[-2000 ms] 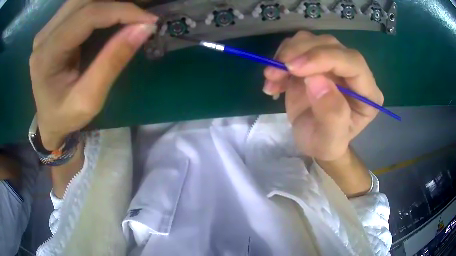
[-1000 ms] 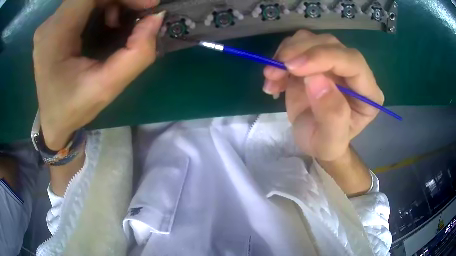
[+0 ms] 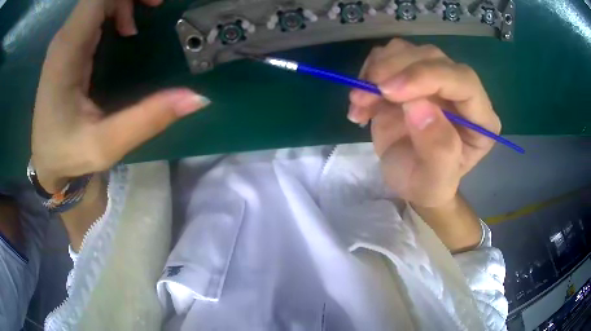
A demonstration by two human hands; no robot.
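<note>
A grey metal block lies on the green bench top along the upper edge of the view. Several dark round inserts with light centres sit in a row in it, and a round hole shows at its left end. My right hand holds a fine brush by its blue handle. The dark brush tip is at the block's near edge, below the leftmost insert. My left hand is open and empty, left of the block, with thumb and fingers wide apart.
The green bench top ends just before my white jacket. Part of another person in white shows at the lower left. A grey floor with a yellow line and dark, glossy items are at the lower right.
My left hand has come away from the block's left end and opened, uncovering the end hole. The brush tip has moved slightly right and down from the leftmost insert.
</note>
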